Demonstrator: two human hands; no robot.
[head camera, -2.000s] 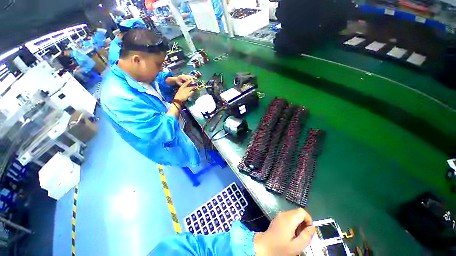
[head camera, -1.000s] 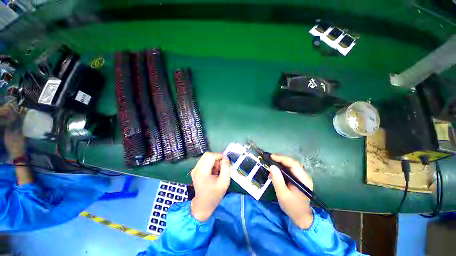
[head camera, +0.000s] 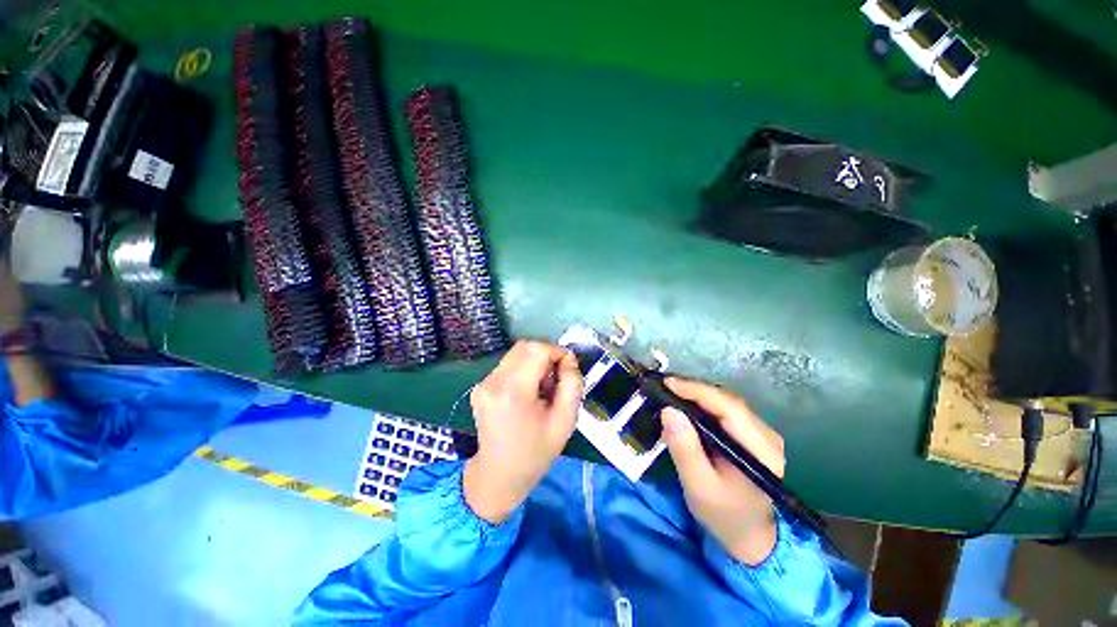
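Note:
A white three-up display panel (head camera: 622, 414) with dark windows lies between my hands at the bench's near edge. Small pale hooked tabs stand along its upper edge. My left hand (head camera: 527, 410) is at the panel's left end, fingertips pinched together; a thin strand curves out to the left of it, probably solder wire. My right hand (head camera: 725, 459) holds the black soldering iron (head camera: 741, 456) like a pen, its front end over the panel's upper edge. The iron's tip is too small to tell.
Four dark ribbed rows (head camera: 382, 208) lie left. Ahead right are a black fume fan (head camera: 808, 196), a translucent tub (head camera: 933, 289) and a wooden board (head camera: 998, 429). Another panel (head camera: 925, 39) lies at the far right. A solder spool (head camera: 137, 255) and a neighbour's blue sleeve (head camera: 110, 423) are left.
Since one second ago the view has shifted, and things on the bench sit higher in it. Both hands stay at the panel, with the iron still in my right hand.

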